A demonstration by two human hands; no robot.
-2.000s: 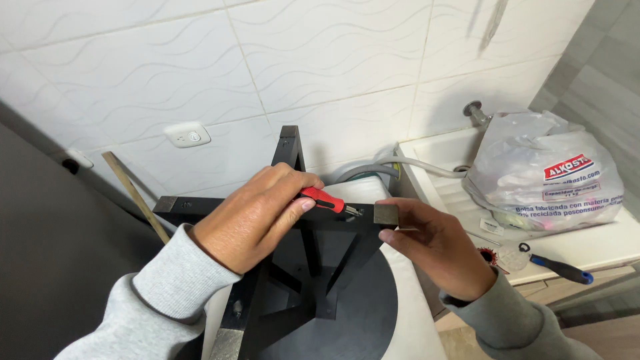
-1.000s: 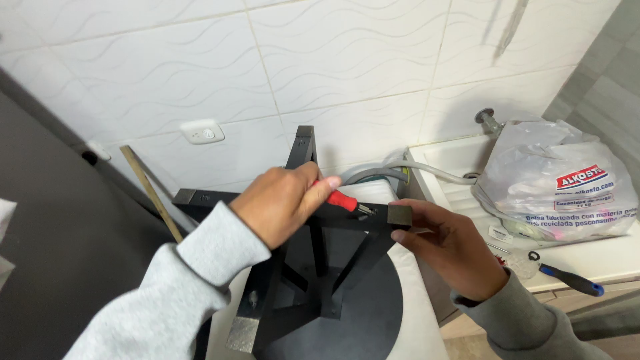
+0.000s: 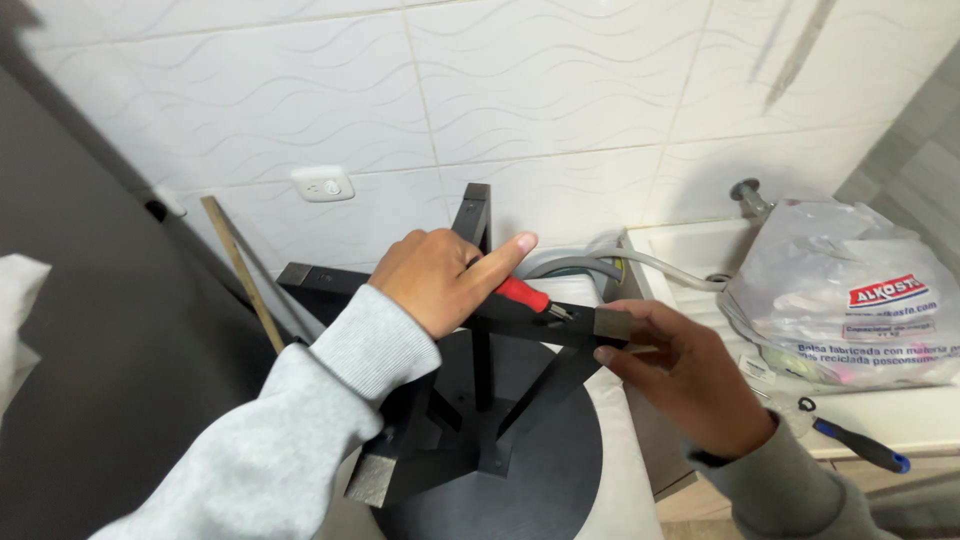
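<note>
An upturned black stool or small table (image 3: 570, 450) shows its crossed legs and a round dark disc, resting on a white padded surface. My left hand (image 3: 450, 277) grips a red-handled screwdriver (image 3: 525, 293) whose metal tip meets a black leg beam (image 3: 510, 319) near a hole. The index finger or thumb points out along the tool. At the beam's end, my right hand (image 3: 675, 360) pinches the greyish end cap (image 3: 613, 324) between its fingers and thumb. Another capped leg end (image 3: 373, 480) points toward me.
A white sink (image 3: 675, 244) at the right holds a full plastic bag (image 3: 847, 292). On its front edge lies a tool with a black and blue handle (image 3: 862, 444). A grey hose (image 3: 652, 264) runs into it. A wooden stick (image 3: 244, 277) leans at the left, below a wall socket (image 3: 322, 184).
A finger of my left hand, which lay along the red handle before, now sticks out above it. The screwdriver tip stays near the beam's end, and my right hand still holds the end.
</note>
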